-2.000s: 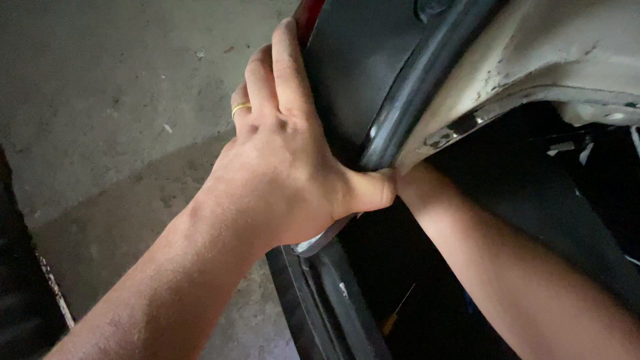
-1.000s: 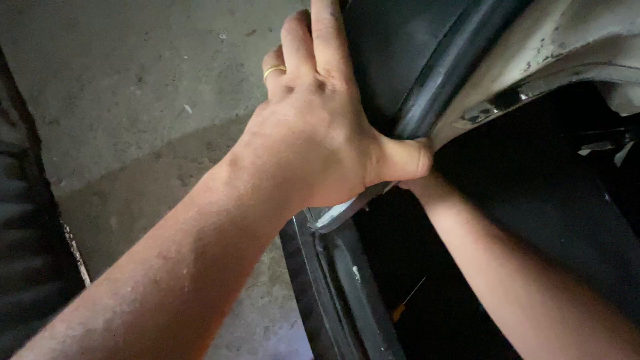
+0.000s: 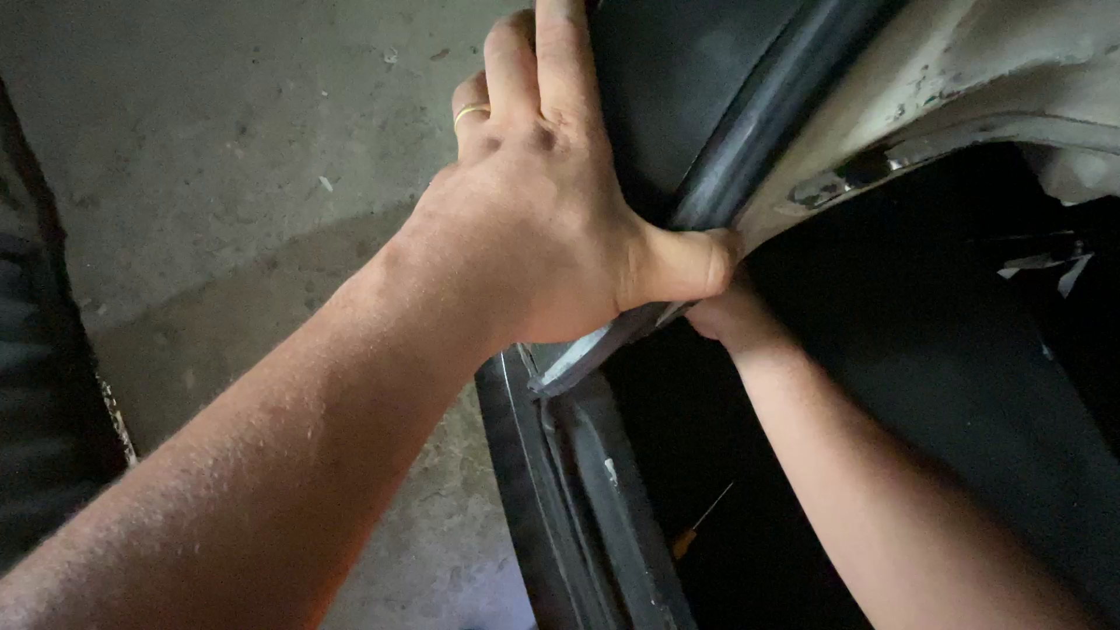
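My left hand [image 3: 542, 201] lies over the edge of a dark panel [image 3: 691, 79], its thumb hooked across a black rubber seal [image 3: 744, 131] and its fingers stretched along the outer side, a ring on one finger. Below and right of that thumb, my right hand [image 3: 722, 311] reaches up behind the light-coloured metal frame [image 3: 840, 149]; its fingers are hidden there. The lower end of the seal meets a dark sill [image 3: 604, 490] beneath my left wrist.
A screwdriver with an orange handle [image 3: 684, 542] lies in the dark interior, right of the sill. Concrete floor [image 3: 219, 157] spreads out on the left, with a dark ribbed object [image 3: 44, 376] at the far left edge. Pale scraps [image 3: 1041, 265] show at the right.
The view has shifted, so the panel and seal sit farther right in the frame. My left hand stays over the panel's edge, and my right hand remains behind the frame.
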